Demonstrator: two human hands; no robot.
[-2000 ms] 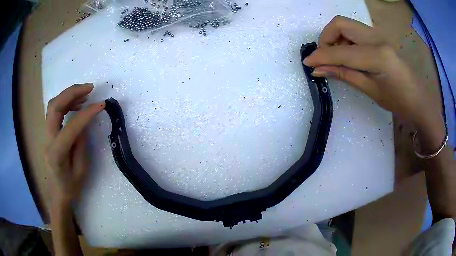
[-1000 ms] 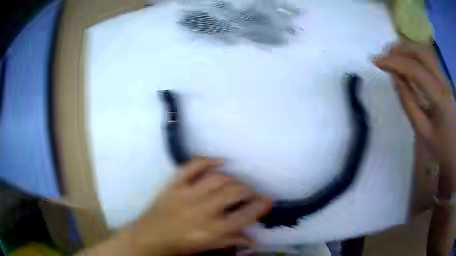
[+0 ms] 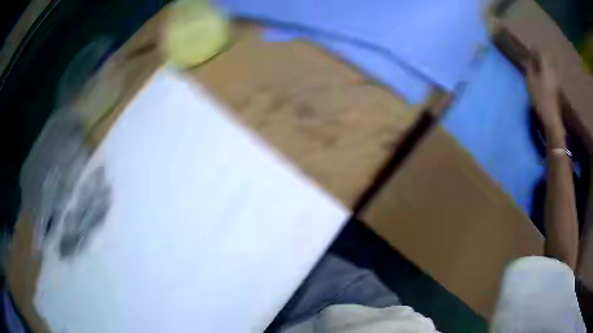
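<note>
My right hand is at the far right, small and blurred, over the inner side of an open cardboard carton with a blue sheet in it. Its fingers point away from me; whether they hold anything cannot be told. Dark, blurred shapes lie beside and under the wrist and forearm; I cannot tell whether they are a curved frame or shadow. My left hand is out of the picture. The white foam sheet lies at the left, with no curved frame visible on its part in view.
A blurred clear bag with grey grains lies at the foam sheet's left edge. A yellow rounded container stands near its top corner. Stained brown board lies between sheet and carton. A blue surface is at the top.
The view has swung right, towards the carton. The curved frame is gone from the visible foam sheet. My left hand has left the picture; my right hand has moved from the sheet to the carton.
</note>
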